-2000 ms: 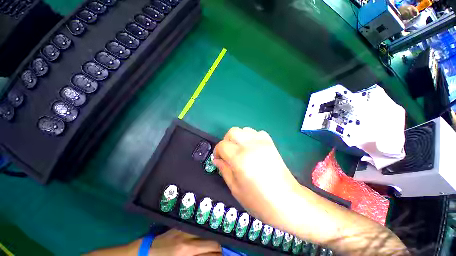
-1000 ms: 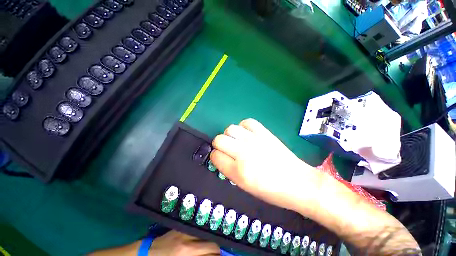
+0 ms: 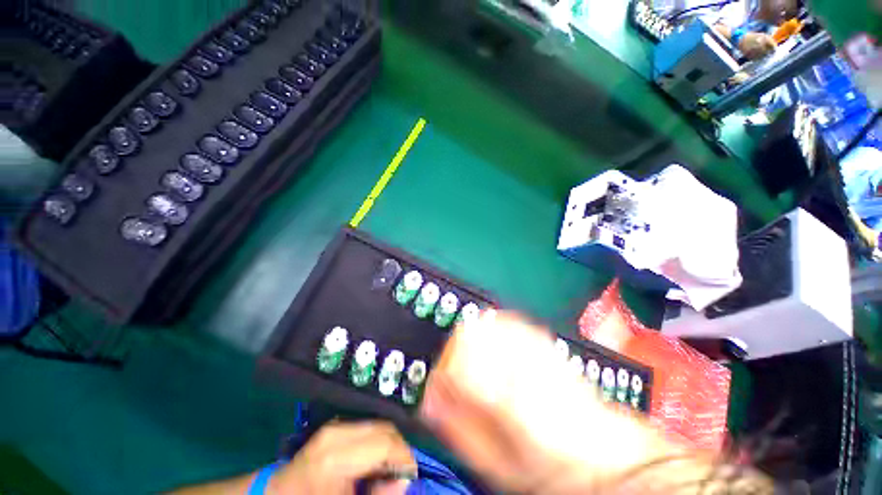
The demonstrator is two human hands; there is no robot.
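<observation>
A black foam tray (image 3: 324, 295) lies slanted in front of me with two rows of slots. Green-and-white circuit boards (image 3: 334, 350) fill the visible slots of both rows, except a dark housing (image 3: 388, 274) at the upper row's left end, which shows no board. My right hand (image 3: 503, 387) is blurred over the tray's middle, covering parts of both rows; its fingertips and anything in them are unclear. My left hand (image 3: 353, 451), with a blue wrist band, is curled at the bottom edge below the tray. Something dark shows by its fingers; whether it is held is unclear.
A tall stack of black trays (image 3: 106, 247) with dark oval housings stands at the left. Red bubble wrap (image 3: 691, 387) lies against the tray's right end. A cloth-covered blue-and-white device (image 3: 595, 215) and a white fan unit (image 3: 817, 280) stand behind. Yellow tape (image 3: 389, 172) marks the mat.
My right hand has moved from the upper row's left end towards the lower row, uncovering several filled upper slots. My left hand has come further into view. The camera view has shifted slightly.
</observation>
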